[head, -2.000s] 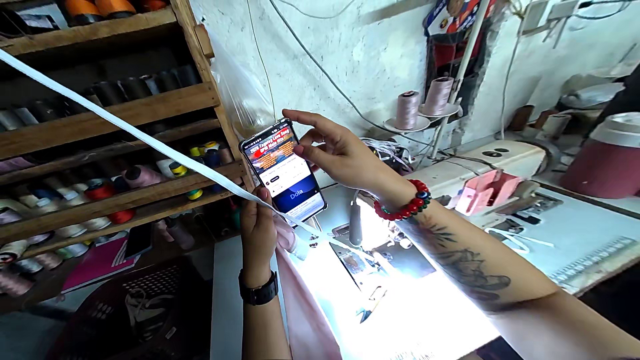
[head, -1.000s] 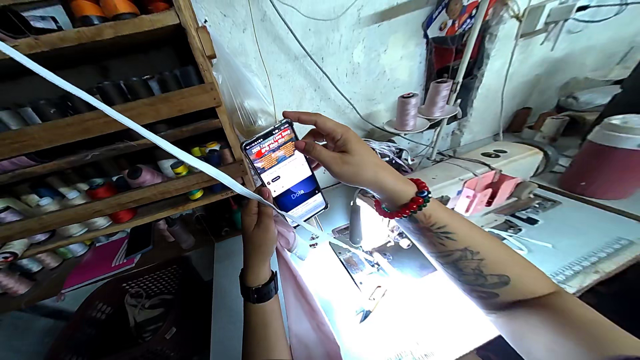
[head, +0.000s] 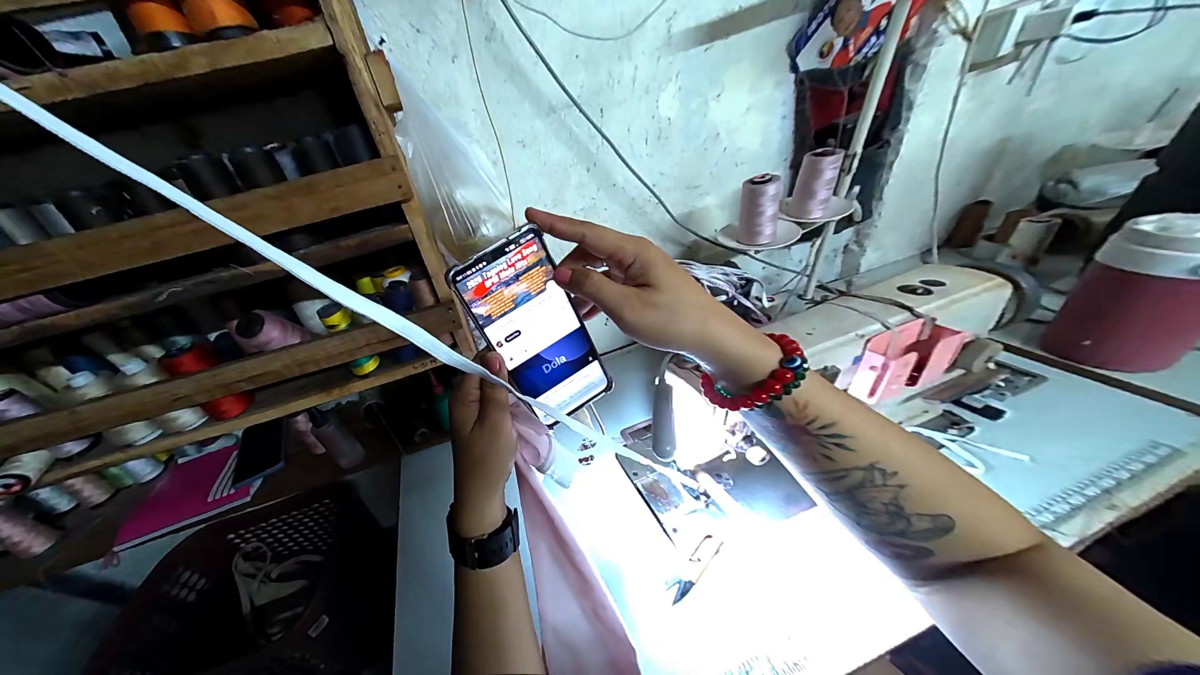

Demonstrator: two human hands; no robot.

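A lit smartphone (head: pixel 534 323) stands tilted above the sewing table, its screen facing me. My right hand (head: pixel 623 281) is at its upper right edge, index finger on the top corner and thumb by the screen's side. Below the phone, my left hand (head: pixel 483 431) pinches a white elastic band (head: pixel 309 272) that runs in from the upper left and on toward the sewing machine's lit needle area (head: pixel 703 483). Pink fabric (head: pixel 567 581) hangs beside the left wrist. Whether the left fingers also touch the phone is hidden.
Wooden shelves (head: pixel 300 202) with thread spools stand at left, above a dark plastic basket (head: pixel 225 581). Two pink thread cones (head: pixel 759 211) sit on a stand by the wall. Another sewing machine (head: pixel 900 300) and a red jug (head: pixel 1130 309) are at right.
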